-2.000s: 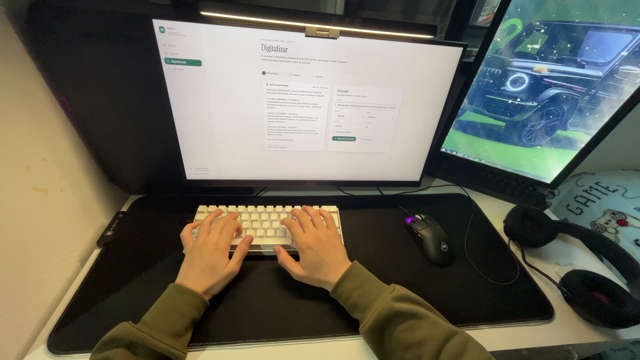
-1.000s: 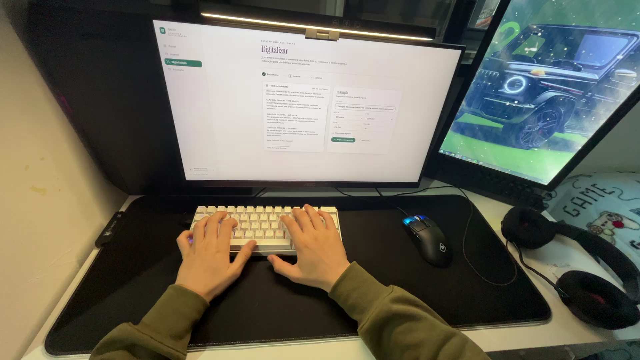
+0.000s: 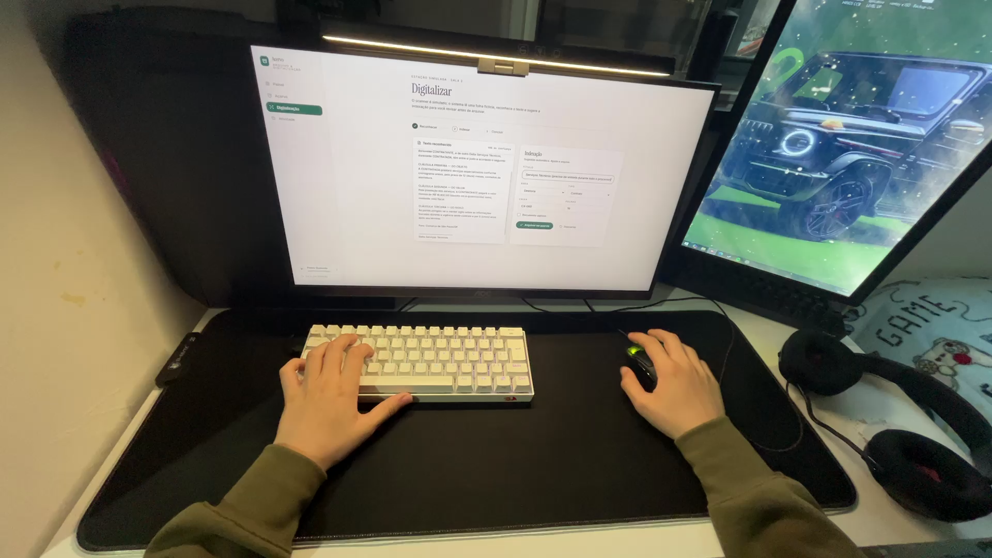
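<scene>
My left hand (image 3: 325, 403) rests with spread fingers on the left end of a white compact keyboard (image 3: 442, 356), its thumb along the front edge. Over a black computer mouse (image 3: 642, 366) with a green light lies my right hand (image 3: 678, 384), which covers most of it. Keyboard and mouse both sit on a large black desk mat (image 3: 496, 473). Behind them a monitor (image 3: 372, 194) shows a light page with a text panel and a form.
A second monitor (image 3: 837, 155), at the right, displays a dark car. Black headphones (image 3: 914, 380) lie on the white desk beside the mat, near a printed fabric (image 3: 899, 310). A light bar (image 3: 496, 60) tops the main monitor. A wall stands at the left.
My right hand has moved right, from the keyboard onto the mouse. My left hand has stayed at the keyboard. The mouse's light has changed from purple through blue to green.
</scene>
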